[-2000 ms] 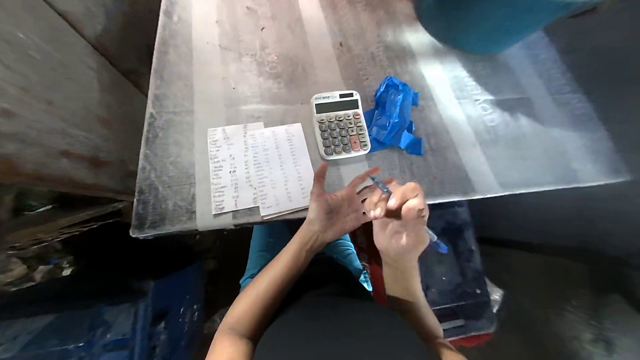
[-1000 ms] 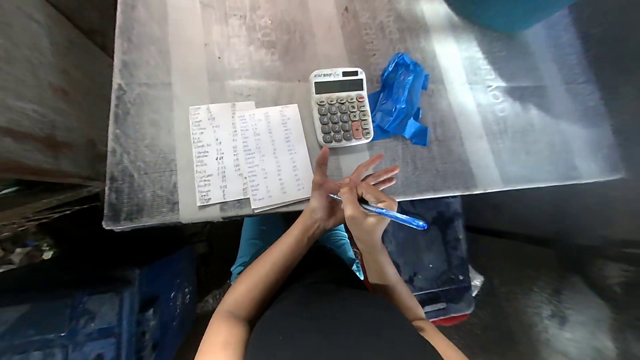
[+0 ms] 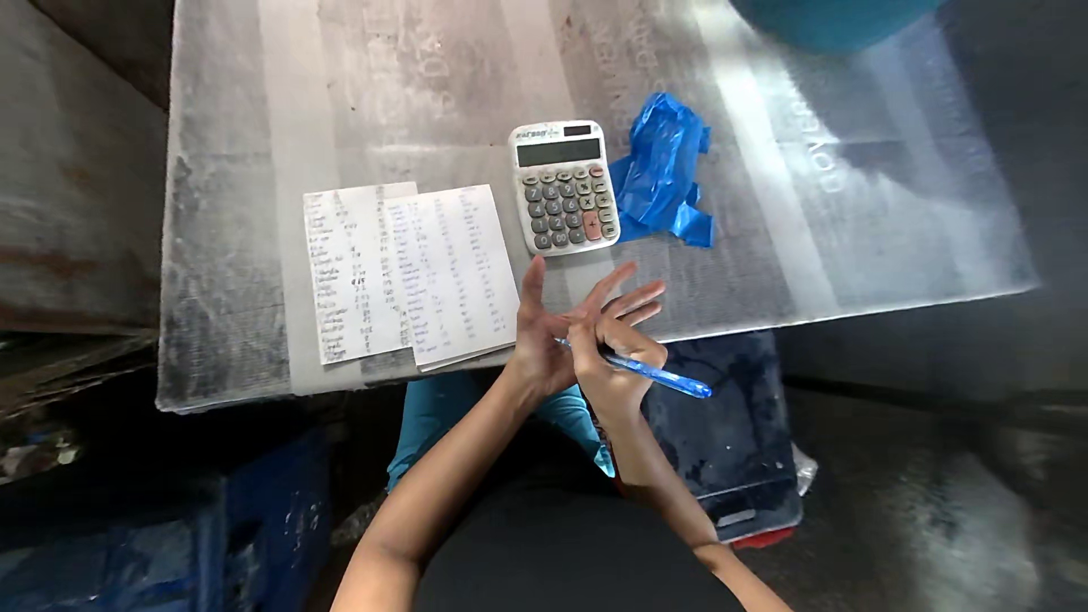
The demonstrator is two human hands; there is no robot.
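My right hand (image 3: 614, 365) grips a blue ballpoint pen (image 3: 659, 375), its tip against the palm of my left hand (image 3: 552, 340). The left hand is palm up with fingers spread. Both are at the table's near edge. Just beyond them lies a white calculator (image 3: 565, 189) with grey keys. A crumpled blue plastic bag (image 3: 663, 170) touches the calculator's right side. To the left, handwritten paper sheets (image 3: 455, 272) overlap another written sheet (image 3: 353, 272).
The table (image 3: 229, 212) has a worn covering with printed letters and tape strips. A teal container (image 3: 837, 21) stands at the far right. Below the near edge are a dark plastic crate (image 3: 722, 433) on the right and blue crates (image 3: 272, 510) on the left.
Two seconds ago my right hand was raised with its fingers curled around the pen, apart from the left palm. It has since come over the palm, with the pen tip against it.
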